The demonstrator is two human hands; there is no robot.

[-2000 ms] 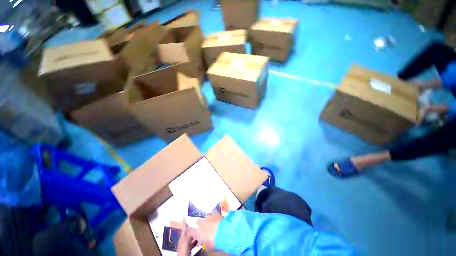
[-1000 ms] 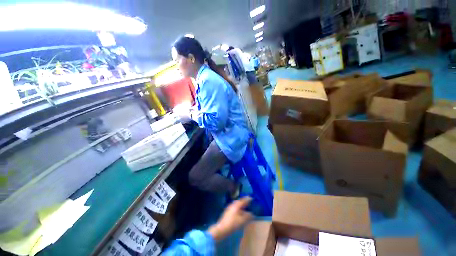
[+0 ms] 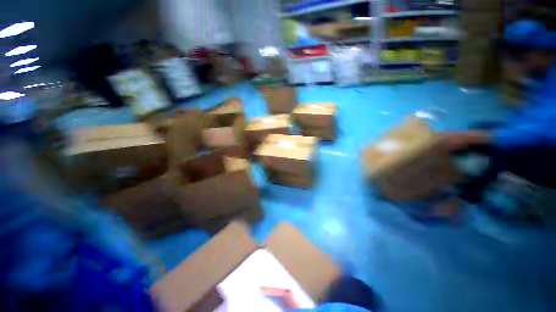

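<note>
The picture is strongly blurred. An open brown shipping carton [image 3: 204, 268] stands at the bottom centre with its flaps spread. White retail boxes [image 3: 253, 277] lie in it; their print cannot be read. My right hand [image 3: 279, 295] shows as a small blurred patch over the white surface, with a blue sleeve beside it at the bottom edge. Whether its fingers grip a box cannot be told. My left hand is not in view.
Open cartons [image 3: 219, 195] and closed cartons [image 3: 286, 159] stand on the blue floor ahead. At right, a person in blue has a hand at a tilted carton [image 3: 405, 161]. Blue shapes blur at lower left. Shelves [image 3: 420, 39] stand at the back.
The view has swung from the bench back to the floor. My left hand has left the picture and my right hand shows at the carton. The right-hand person's carton is now more tilted.
</note>
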